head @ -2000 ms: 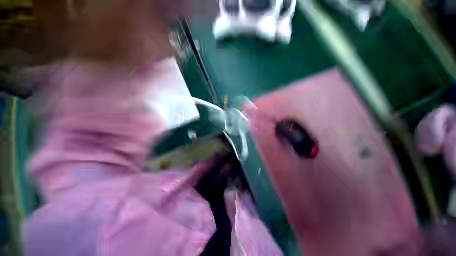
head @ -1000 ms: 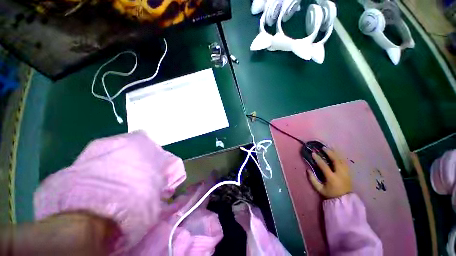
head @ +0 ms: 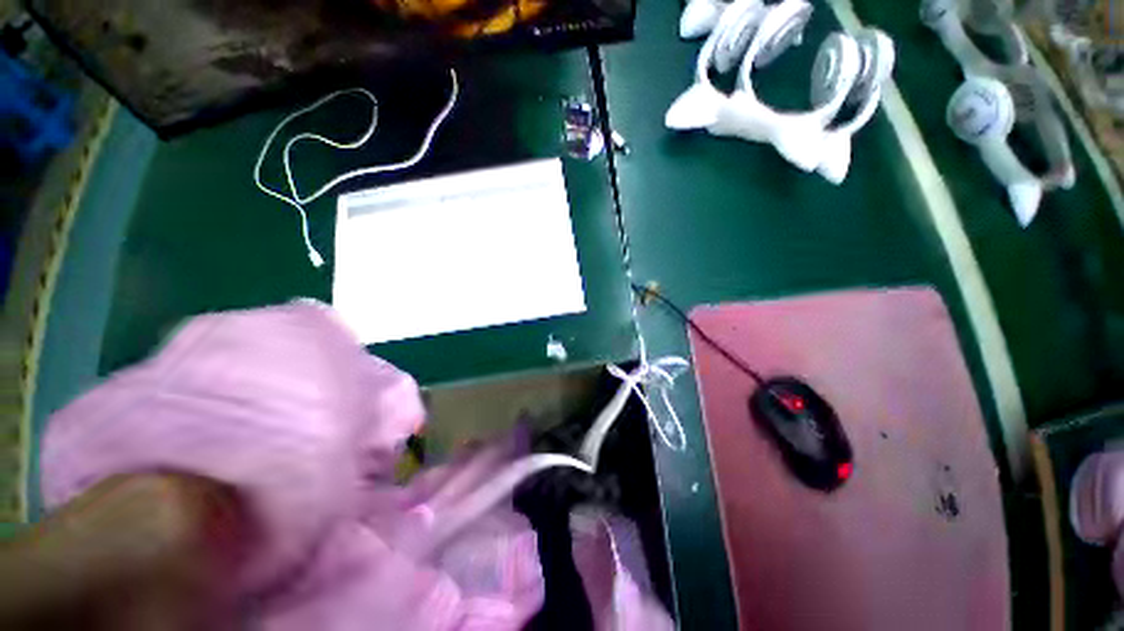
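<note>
A black mouse (head: 801,431) with red lights lies on the pink mat (head: 863,555), no hand on it. A blurred brown shape at the lower left, against a pink sleeve (head: 234,407), looks like my left hand (head: 123,549), very close to the camera; its fingers and any hold cannot be made out. My right hand is not in view. A white cable (head: 524,468), blurred, runs from my lap to a tangle (head: 662,385) at the bench edge.
A white sheet (head: 456,253) and a loose white cable (head: 296,173) lie on the green bench below the monitor (head: 308,49). White cat-ear headsets (head: 770,123) lie at the back; another headset (head: 986,113) is further right. Small shiny pieces (head: 579,127) lie beside the sheet.
My right hand has left the mouse and gone out of view. The view has shifted, so the bench things sit slightly further right. The lap cable is now blurred.
</note>
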